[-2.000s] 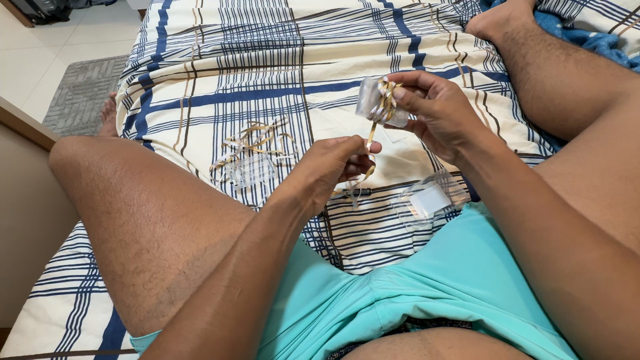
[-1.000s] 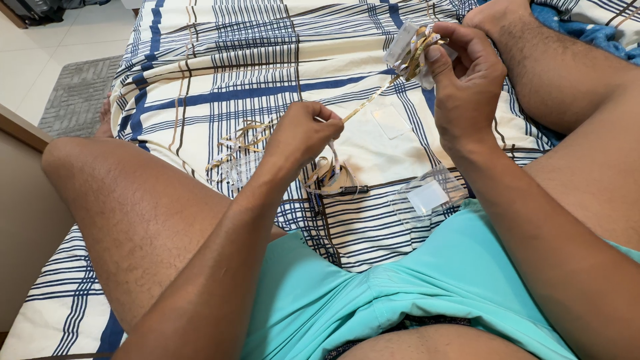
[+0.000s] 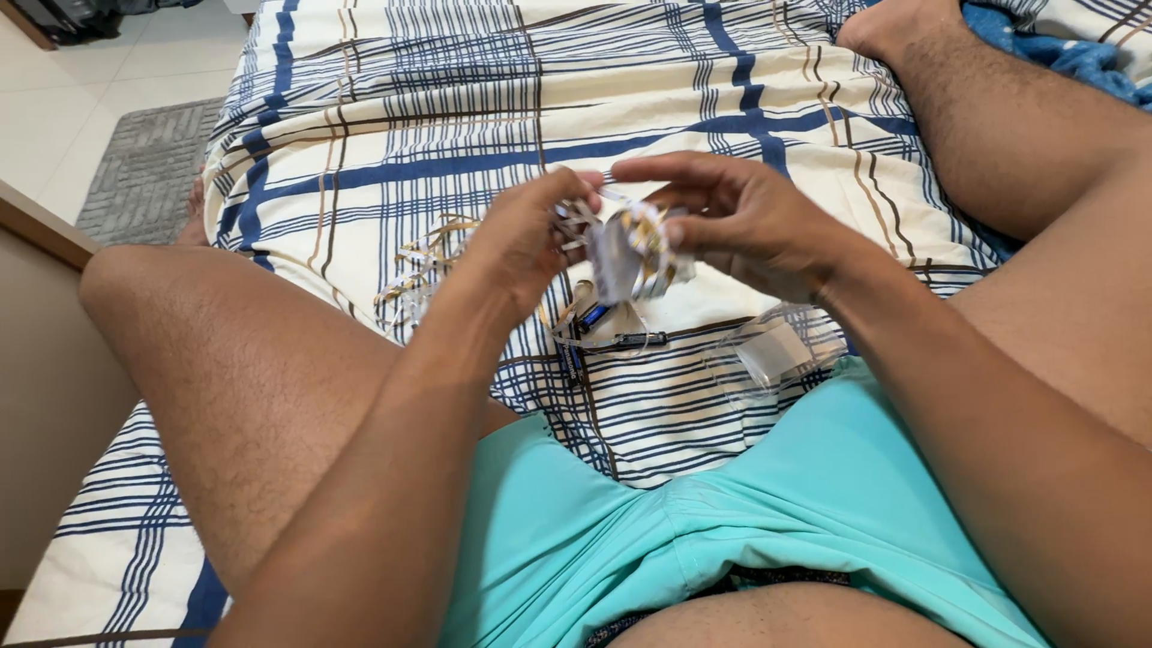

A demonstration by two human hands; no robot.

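Note:
Between my hands is a clear plastic piece [image 3: 614,261] with gold and white ribbon [image 3: 650,238] wound around it, blurred. My left hand [image 3: 531,234] grips its left side and some ribbon strands. My right hand [image 3: 742,220] is at the right side, thumb against the wound ribbon and index finger reaching over the top; whether it grips firmly I cannot tell. Below them, several small dark cylinders, which look like batteries [image 3: 641,339], lie on the bedsheet among a loose strand of ribbon. More gold and white ribbon [image 3: 432,256] lies loosely left of my left hand, partly hidden by it.
An open clear plastic package with a white insert [image 3: 772,353] lies on the plaid bedsheet [image 3: 432,135] near the turquoise shorts [image 3: 720,504]. My bent legs flank the work on both sides. A blue blanket [image 3: 1053,54] is at the upper right, and a grey mat [image 3: 148,171] lies on the floor at left.
The wound plastic piece and my right hand have come down and left from the upper right. My left hand now meets the piece; one second ago a ribbon stretched between the hands.

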